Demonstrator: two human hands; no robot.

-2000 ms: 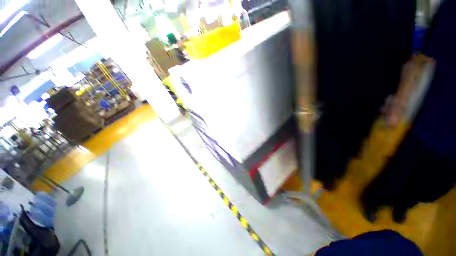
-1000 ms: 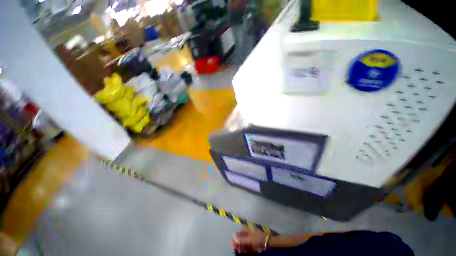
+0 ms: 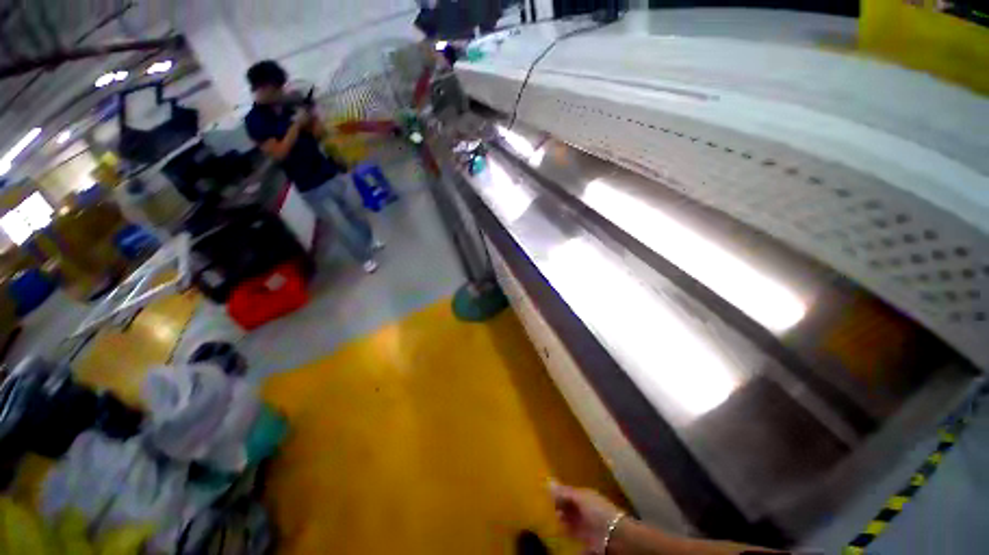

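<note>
My right hand [image 3: 586, 517] comes in from the lower right, with a bracelet at the wrist. It is small and blurred, beside the front edge of the long white machine [image 3: 694, 136]. I cannot tell whether its fingers hold anything. My left hand is out of the picture. The machine's narrow shiny steel ledge [image 3: 640, 325] runs away from me towards the upper middle, with bright reflections on it. Small teal things [image 3: 475, 163] lie at its far end. The perforated white cover is above the ledge.
A person [image 3: 309, 157] in dark top and jeans stands far left near a large fan [image 3: 380, 87]. A round green base [image 3: 478, 302] stands beside the machine. A red crate [image 3: 268, 295] and bagged bundles [image 3: 190, 417] are left of the yellow floor [image 3: 401, 434].
The view has swung round from the machine's end panel to its long front side. My right hand still shows at the bottom, now further right. The person and fan have come into view.
</note>
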